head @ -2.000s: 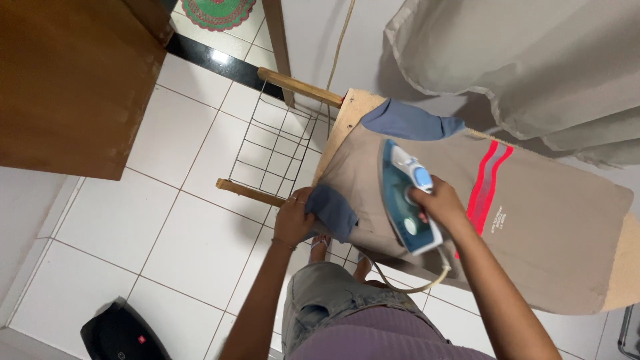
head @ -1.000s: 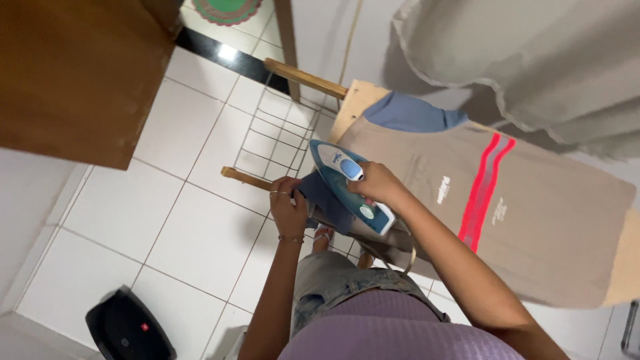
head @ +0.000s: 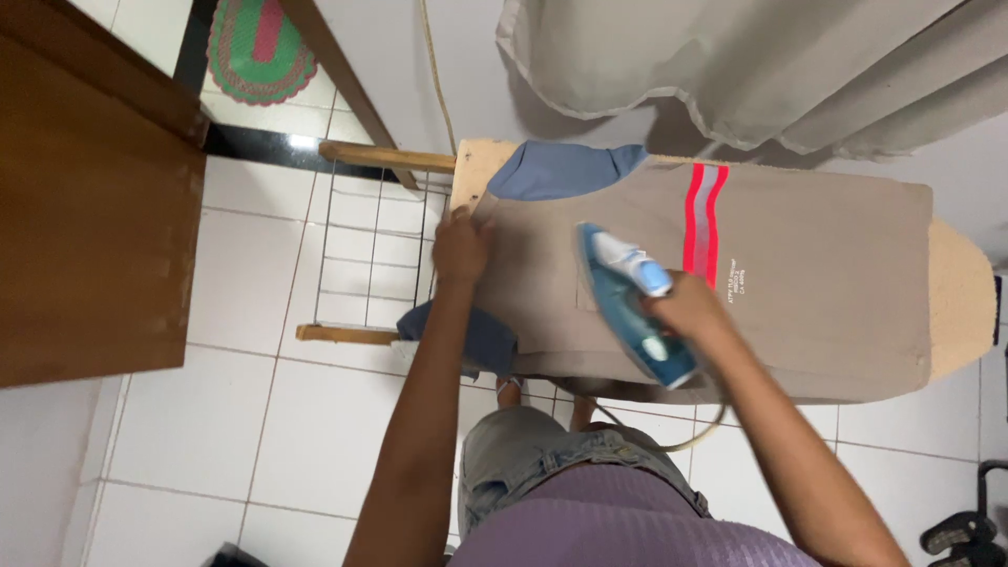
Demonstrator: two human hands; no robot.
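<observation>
A taupe shirt (head: pixel 819 260) with blue sleeves and a red-and-grey stripe lies over an ironing board (head: pixel 962 287). My right hand (head: pixel 685 307) grips the handle of a blue and white clothes iron (head: pixel 634 307), slightly blurred, which is over the middle of the shirt, left of the stripe. My left hand (head: pixel 462 248) rests at the shirt's left edge between the far blue sleeve (head: pixel 559 172) and the near blue sleeve (head: pixel 492 340); whether its fingers pinch the cloth cannot be told. The iron's cord (head: pixel 701 442) loops down on the near side.
Wooden bars (head: pixel 386 156) and a wire rack (head: pixel 374 244) extend from the board's left end. A light curtain (head: pixel 630 63) hangs beyond it. A brown wooden door (head: pixel 94 205) stands at left, an oval crocheted rug (head: pixel 264 51) in the doorway. A black object (head: pixel 961 535) sits at lower right.
The iron, in my right hand, has moved from the near sleeve to the middle of the shirt. My left hand has moved from the near sleeve to the shirt's left edge.
</observation>
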